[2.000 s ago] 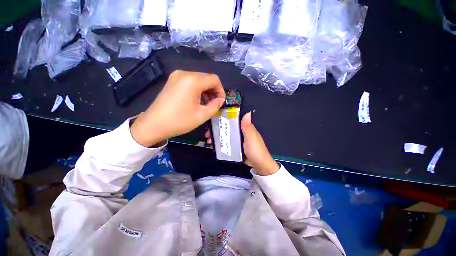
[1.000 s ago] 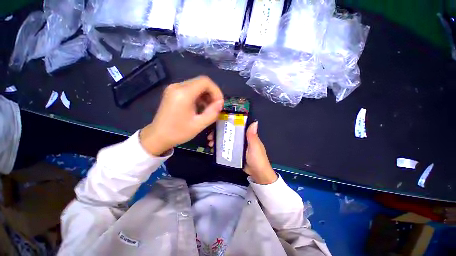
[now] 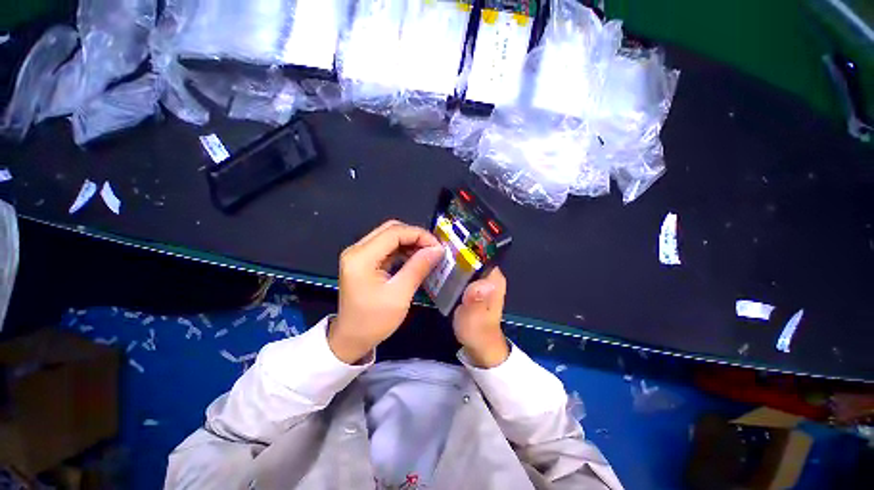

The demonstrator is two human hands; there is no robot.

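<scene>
The opened device unit (image 3: 462, 251) is tilted above the near edge of the black mat. It shows a silver battery face, yellow tape and a green circuit board with small red spots at its far end. My right hand (image 3: 482, 316) holds it at the near right side. My left hand (image 3: 388, 278) has thumb and fingertips together at its left edge, over the battery face; whether they pinch something is too small to tell. A black housing (image 3: 264, 165) lies alone on the mat to the left.
Units with pale faces (image 3: 498, 59) stand in a row at the back among crinkled clear bags (image 3: 546, 153). White slips (image 3: 668, 239) lie on the mat and blue floor. Cartons stand on the floor at left (image 3: 59, 388) and right (image 3: 752, 450).
The unit has turned from upright to tilted, its board end now towards the right. My left hand has moved down along it. The view has shifted a little.
</scene>
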